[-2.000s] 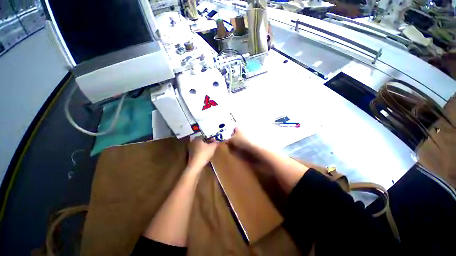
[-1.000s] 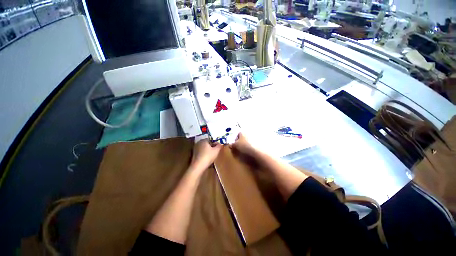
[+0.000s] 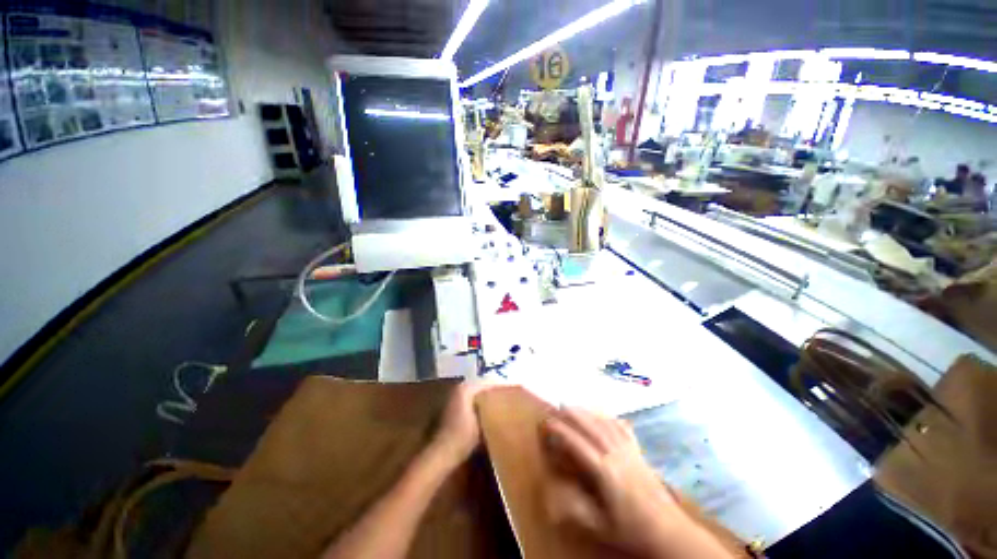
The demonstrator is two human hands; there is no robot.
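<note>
A large brown bag panel [image 3: 328, 453] covers my lap up to the sewing machine. A smoother orange-brown pocket piece [image 3: 512, 437] lies on it, with a thin pale and dark seam edge along its left side. My left hand [image 3: 461, 420] grips the work near its top edge, just below the white machine head [image 3: 505, 311] with the red logo. My right hand [image 3: 596, 464] is on the right part of the brown work, blurred, with bent fingers; its hold is unclear. A thin brown strap [image 3: 137, 491] hangs at the lower left.
A blue-black and red small tool [image 3: 625, 373] lies on the white table [image 3: 683, 355]. A dark-screened monitor [image 3: 405, 147] stands behind. Green cloth [image 3: 323, 328] is at left. Brown bags [image 3: 940, 464] and looped straps [image 3: 836, 377] are at right.
The view has tilted up, showing more of the room. My right hand has moved away from the needle area, back and to the right. My left hand and the panel's top now sit slightly below the machine head.
</note>
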